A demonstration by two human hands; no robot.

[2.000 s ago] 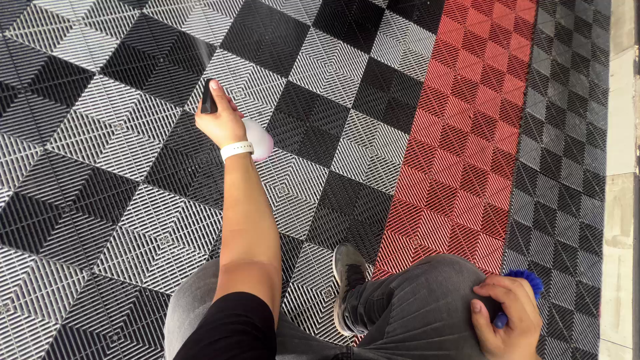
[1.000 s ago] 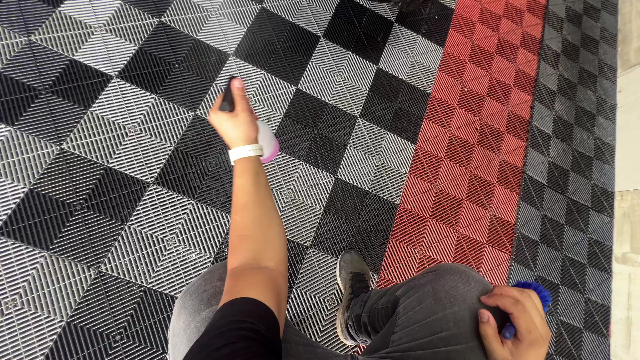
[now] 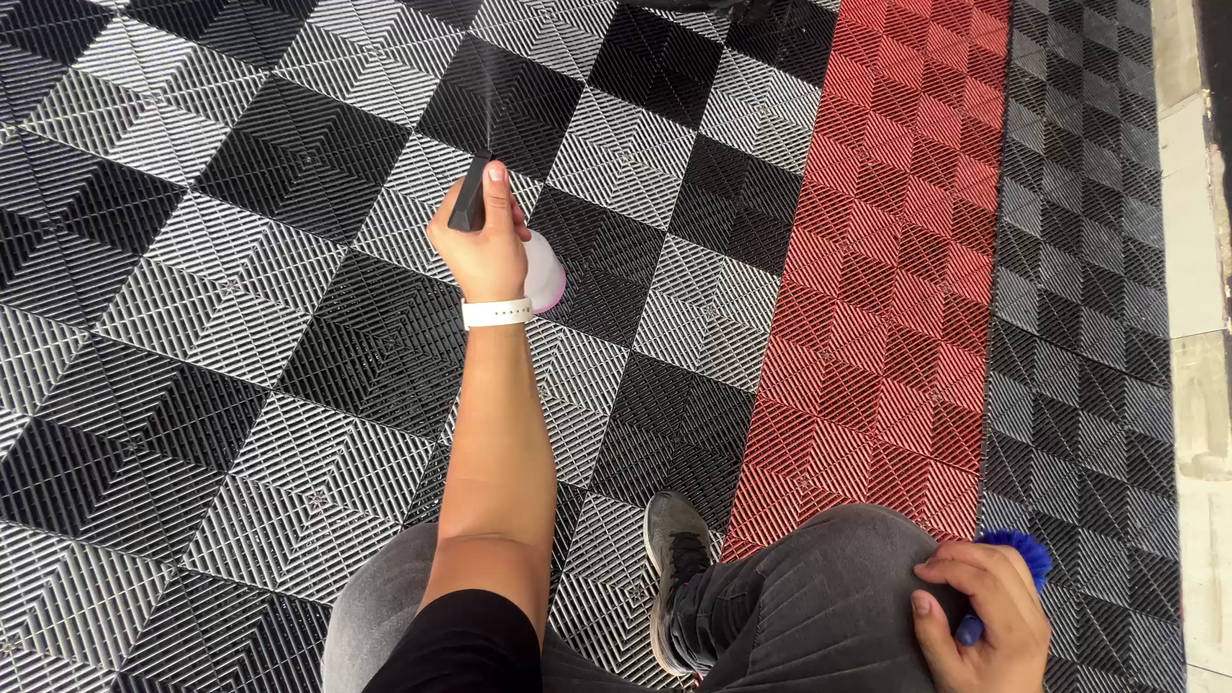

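My left hand (image 3: pixel 481 241) is closed around a spray bottle (image 3: pixel 544 273) with a black spray head (image 3: pixel 469 197) and a whitish body whose rounded bottom looks pink at the edge. A faint mist shows above the nozzle, over the floor tiles. A white wristband (image 3: pixel 497 312) is on that wrist. My right hand (image 3: pixel 991 616) rests at my right knee, its fingers curled around a brush with blue bristles (image 3: pixel 1022 555) and a blue handle end (image 3: pixel 969 630). Most of the brush handle is hidden by the hand.
Ribbed interlocking floor tiles in black and grey (image 3: pixel 392 342) spread below, with a red strip (image 3: pixel 876 269) and a darker checkered strip (image 3: pixel 1083 385) to its right. A pale ledge (image 3: pixel 1203 404) runs along the right edge. My shoe (image 3: pixel 677 539) is between my knees. A dark object lies at the top edge.
Mist now shows at the nozzle of the spray bottle in my left hand. My right hand stays at the knee with the blue brush.
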